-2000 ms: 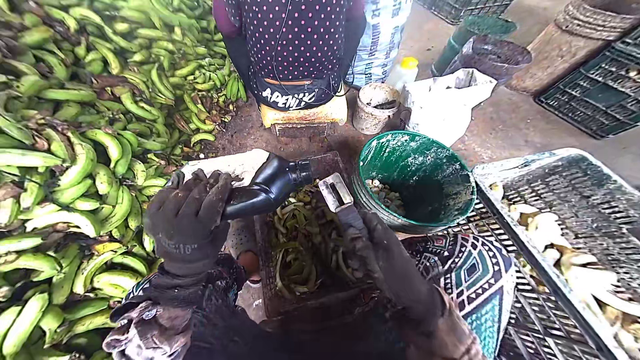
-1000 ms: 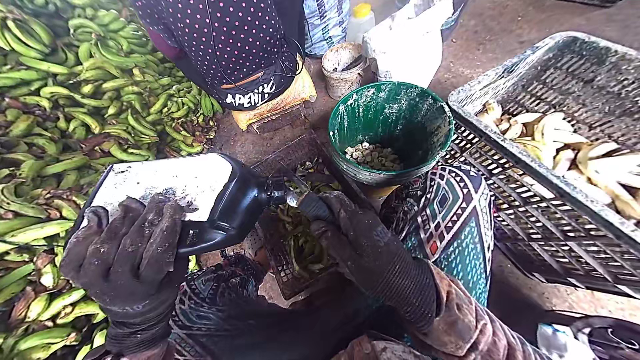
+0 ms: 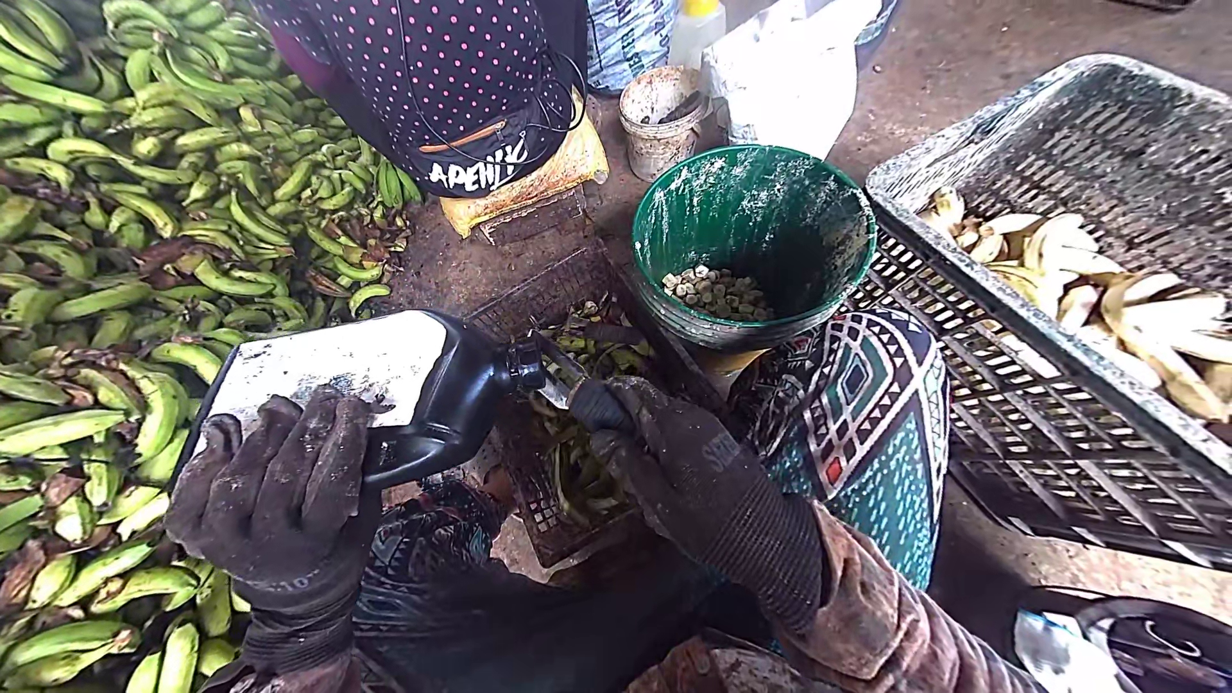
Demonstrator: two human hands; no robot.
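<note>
My gloved left hand (image 3: 279, 491) grips a black plastic jug (image 3: 423, 404) with a white label, lying tilted with its neck to the right. In my gloved right hand (image 3: 674, 462) is a tool with a dark wrapped handle (image 3: 599, 404) and a metal blade (image 3: 558, 371); the blade is at the jug's mouth, and whether they touch I cannot tell. Below them, a dark plastic crate (image 3: 539, 529) holds green peels (image 3: 587, 481). Just beyond my right hand stands a green bucket (image 3: 654, 231) with small pale pieces (image 3: 717, 294) inside.
Green plantains (image 3: 144, 212) are heaped at the left. A large crate (image 3: 1039, 356) at the right holds peeled plantains (image 3: 1155, 308). Ahead, a person (image 3: 443, 77) in dotted clothing is beside a dirty white pail (image 3: 659, 144) and a white sack (image 3: 789, 77). A dark round container (image 3: 1165, 635) sits at lower right.
The jug, seen end-on two seconds ago, now shows its white label side. The blade has come to the jug's mouth. The view has shifted, showing more of the right-hand crate.
</note>
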